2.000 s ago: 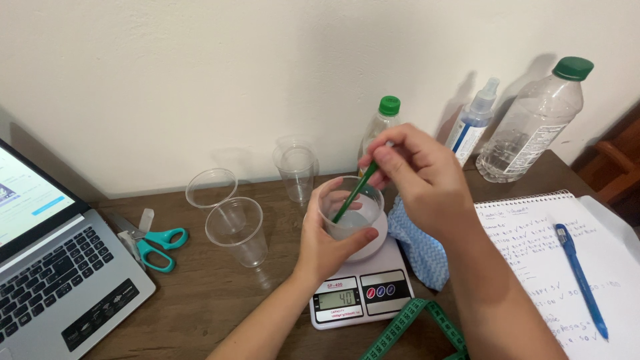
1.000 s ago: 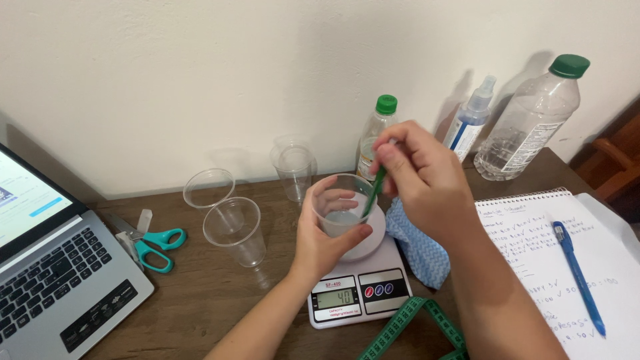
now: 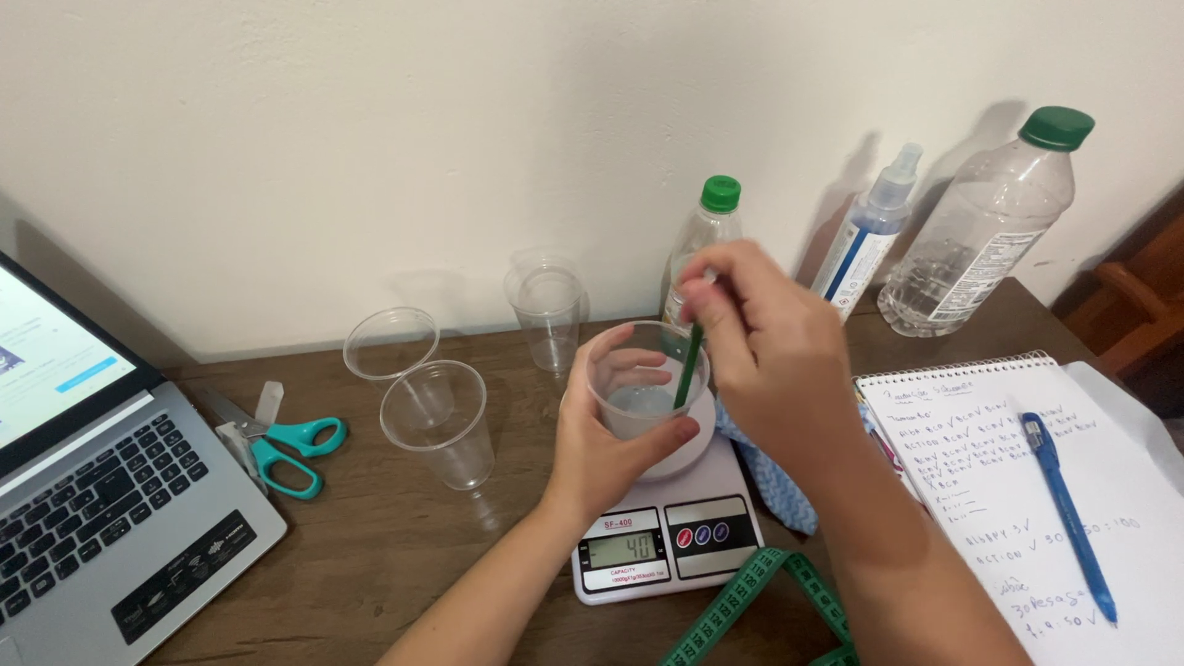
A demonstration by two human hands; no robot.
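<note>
A clear plastic cup (image 3: 647, 356) with some cloudy liquid at its bottom is in the grip of my left hand (image 3: 606, 435), fingers behind it and thumb in front. It is over the round plate of a white digital kitchen scale (image 3: 671, 546); whether it rests there I cannot tell. Between the thumb and fingers of my right hand (image 3: 768, 333) is a thin green stick (image 3: 689, 365), its lower end inside the cup. The scale display shows 40. A blue patterned cloth (image 3: 786, 490) lies right of the scale.
Several clear plastic cups (image 3: 435, 407) stand to the left, near teal-handled scissors (image 3: 296, 453) and a laptop (image 3: 139, 499). Behind are a green-capped bottle (image 3: 721, 194), a spray bottle (image 3: 865, 240) and a large bottle (image 3: 980, 231). A green tape measure (image 3: 731, 601), notebook (image 3: 980, 462) and blue pen (image 3: 1068, 518) lie in front and right.
The green stick, which leaned to the left two seconds ago, now stands steeper in the cup, near its right side. Both hands keep their holds.
</note>
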